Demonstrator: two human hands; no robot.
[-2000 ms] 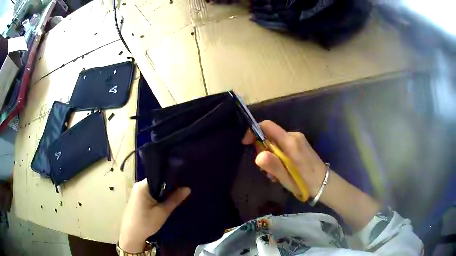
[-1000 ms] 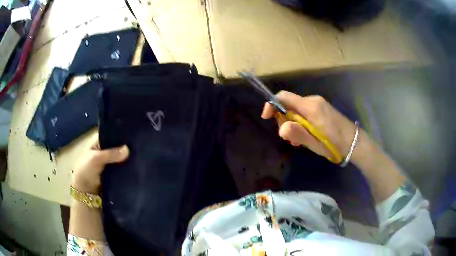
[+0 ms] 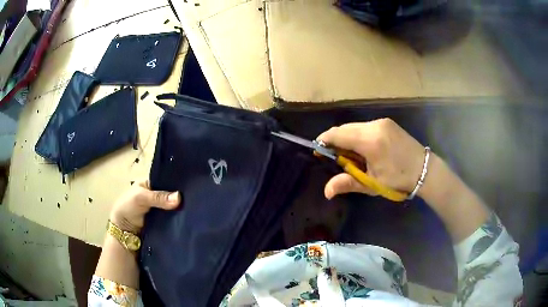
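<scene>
My left hand [image 3: 144, 207] grips the left edge of a fanned bundle of black pouches [image 3: 198, 198], thumb on top and fingers hidden beneath. The top pouch shows a pale looped logo [image 3: 217, 171] and a thin strip sticks out at its upper left corner. My right hand [image 3: 375, 156] holds scissors [image 3: 360, 174] by their yellow handles. The silver blades point left, with their tips at the bundle's upper right corner. Whether the tips touch a strip there cannot be told.
Several black pouches [image 3: 99, 132] lie at left on the cardboard-covered table [image 3: 336, 60], with tiny dark offcuts around them. A dark heap [image 3: 396, 12] lies at the far edge. A red bar [image 3: 36, 57] stands at far left. A dark space is below the table edge.
The bundle has turned so its logo face shows, and one second ago it was further left. The scissors have moved left and down to the bundle's upper right corner.
</scene>
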